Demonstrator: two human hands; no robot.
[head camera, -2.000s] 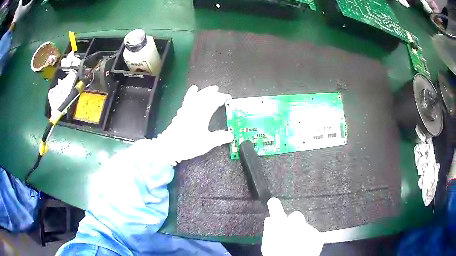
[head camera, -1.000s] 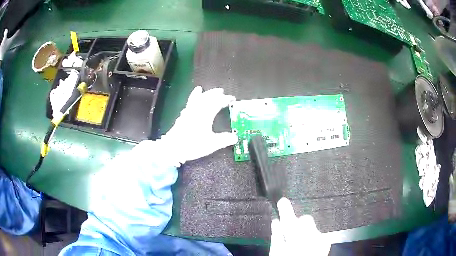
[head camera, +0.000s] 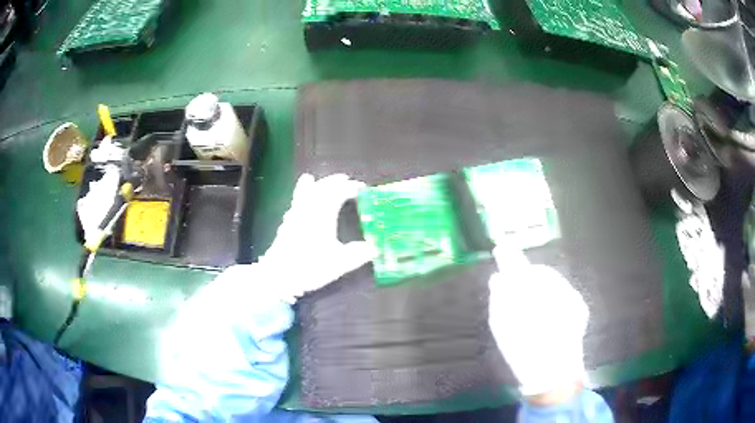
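Observation:
A green circuit board (head camera: 407, 227) lies on the dark foam mat (head camera: 364, 347), slightly tilted in the view, its flatter face up. My white-gloved left hand (head camera: 319, 231) grips the board's left edge, thumb at the lower left and fingers at the upper left corner. My white-gloved right hand (head camera: 538, 318) holds a black brush (head camera: 469, 211) across the board, a little right of its middle. The brush is blurred, and its tip contact with the board cannot be made out.
At left are a black divided tray (head camera: 211, 216) with a white bottle (head camera: 213, 132), a yellow sponge (head camera: 146, 223) and a yellow-black tool, and a small pot (head camera: 64, 149). At right are a round metal can (head camera: 689, 153) and a white cloth (head camera: 699, 260). Large green boards (head camera: 397, 11) stand across the back.
My right hand and the brush have moved up and right, from the board's lower left part to right of its middle. The view has shifted, showing more of the back boards. My left hand keeps its hold.

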